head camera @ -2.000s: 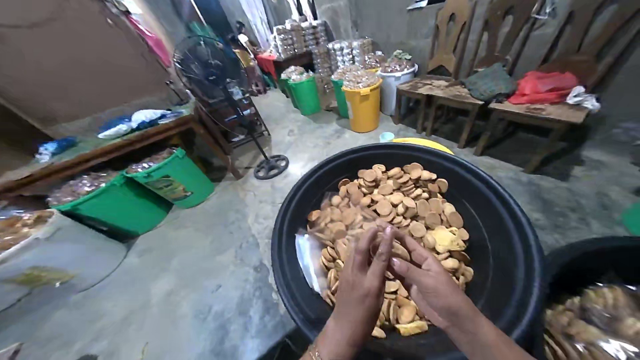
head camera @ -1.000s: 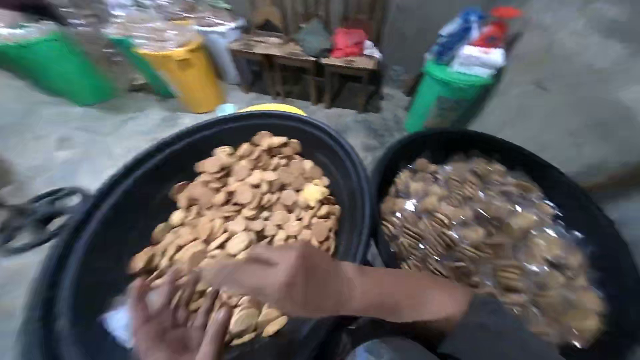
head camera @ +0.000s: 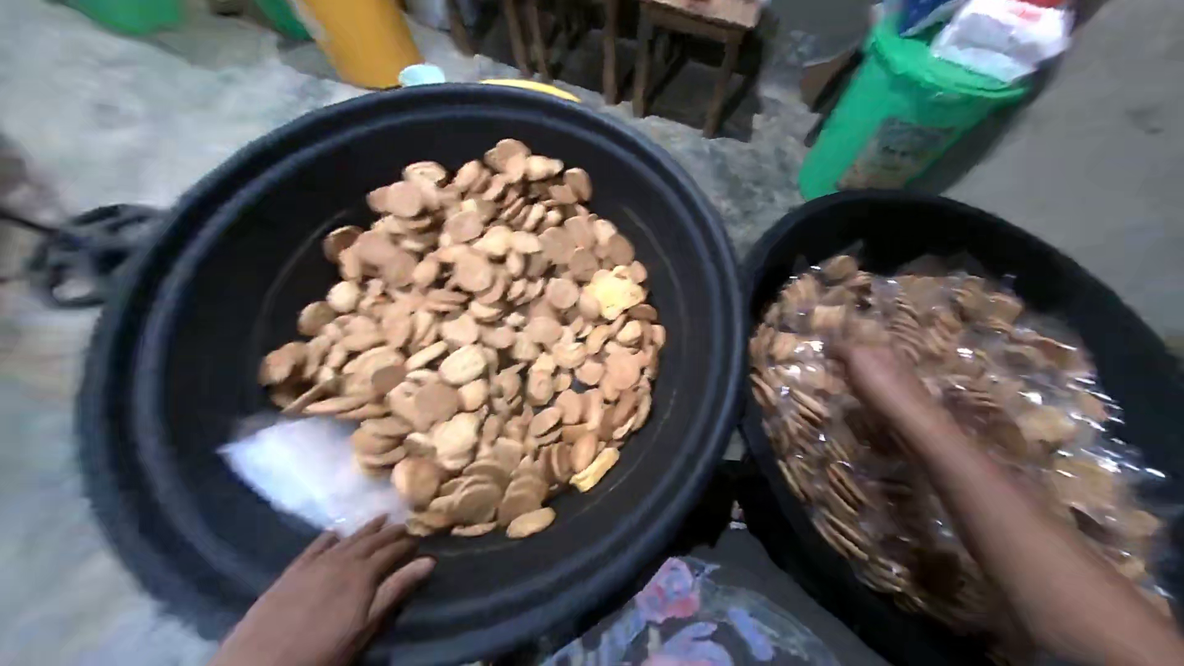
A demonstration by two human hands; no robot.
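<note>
Loose round flat biscuits (head camera: 481,342) lie heaped in a wide black plastic basin (head camera: 222,268). Clear plastic bags (head camera: 310,467) rest in that basin at its lower left. My left hand (head camera: 338,587) is at the near side of the basin, its fingertips at the edge of the bags; whether it grips them I cannot tell. On the right, a second black tub (head camera: 934,208) holds many clear packets of biscuits (head camera: 1045,416). My right hand (head camera: 869,356) is over these packets, blurred, and its fingers and any hold are unclear.
A green bin (head camera: 888,120) with bags on top stands behind the right tub. Wooden chairs (head camera: 703,18) and a yellow container (head camera: 361,37) are beyond the basin. The black base of a standing fan (head camera: 88,254) is at the left. Patterned cloth (head camera: 694,620) shows at the bottom.
My hands, together over the loose biscuits before, are now apart. The right hand has moved to the packets in the right tub, the left to the bags. The view has swung right and down.
</note>
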